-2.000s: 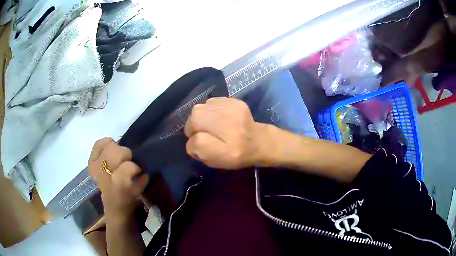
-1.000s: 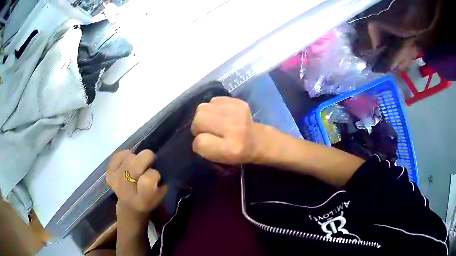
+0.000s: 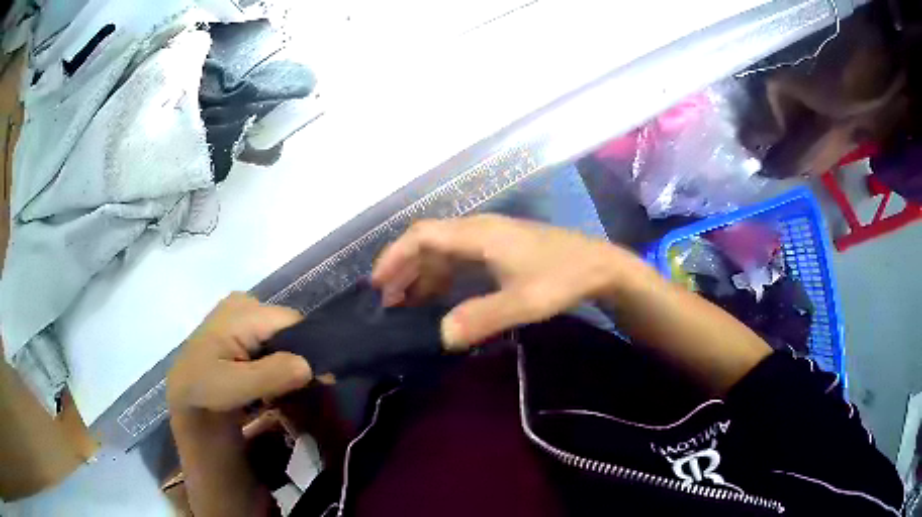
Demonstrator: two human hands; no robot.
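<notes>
The black band (image 3: pixel 354 331) is a short, folded dark strip held above the lap, just in front of the ruler-marked table edge. My left hand (image 3: pixel 238 355) grips its left end between thumb and fingers. My right hand (image 3: pixel 495 278) is at its right end, thumb below and fingers bent above, holding it. The underside of the band and some right fingertips are hidden. The light grey knit garment (image 3: pixel 116 172) lies crumpled on the table at the left, with a darker grey part (image 3: pixel 248 76) in it.
The white table (image 3: pixel 334 151) has a ruler (image 3: pixel 455 197) along its front edge. At the right are a blue basket (image 3: pixel 824 273) with dark scraps, clear plastic bags (image 3: pixel 693 162), a red frame (image 3: pixel 859 207) and part of a person (image 3: pixel 829 91).
The band was stretched as a loop between both fists; it is now folded into a short strip. My right hand has opened from a fist into a thumb-and-finger hold.
</notes>
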